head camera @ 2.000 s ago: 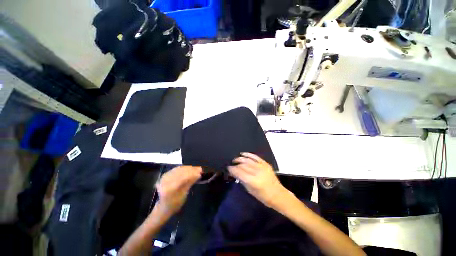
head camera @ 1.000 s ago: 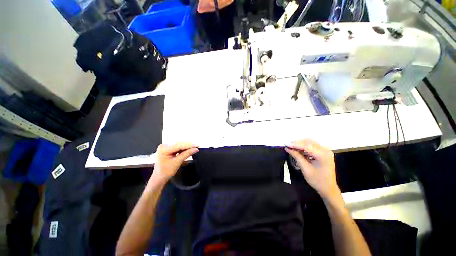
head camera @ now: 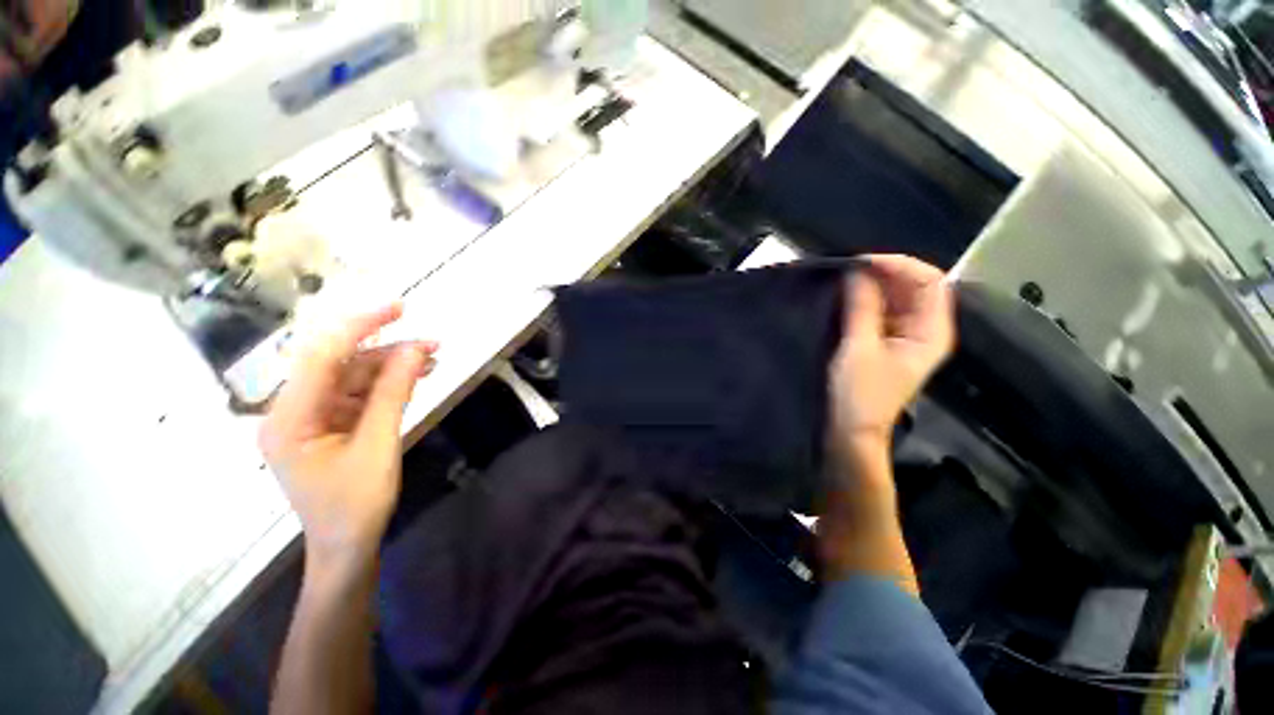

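My right hand [head camera: 894, 342] pinches the right end of a black fabric panel [head camera: 692, 370], held off the table's front edge above my lap. The panel's left end hangs free. My left hand [head camera: 349, 419] is apart from the panel, over the table's front edge, with fingers spread and nothing seen in it. The white industrial sewing machine [head camera: 321, 98] stands at the upper left, its needle area beyond my left hand.
A purple-handled tool [head camera: 468, 198] and a small dark wrench [head camera: 393, 176] lie under the machine arm on the white table [head camera: 84, 489]. Black pieces lie on a pale surface at the upper right [head camera: 887, 168]. More black material [head camera: 1090, 405] lies at right.
The view has swung right. The panel, held between both hands a second ago, is now in my right hand only and has moved right of the machine. My left hand has let go.
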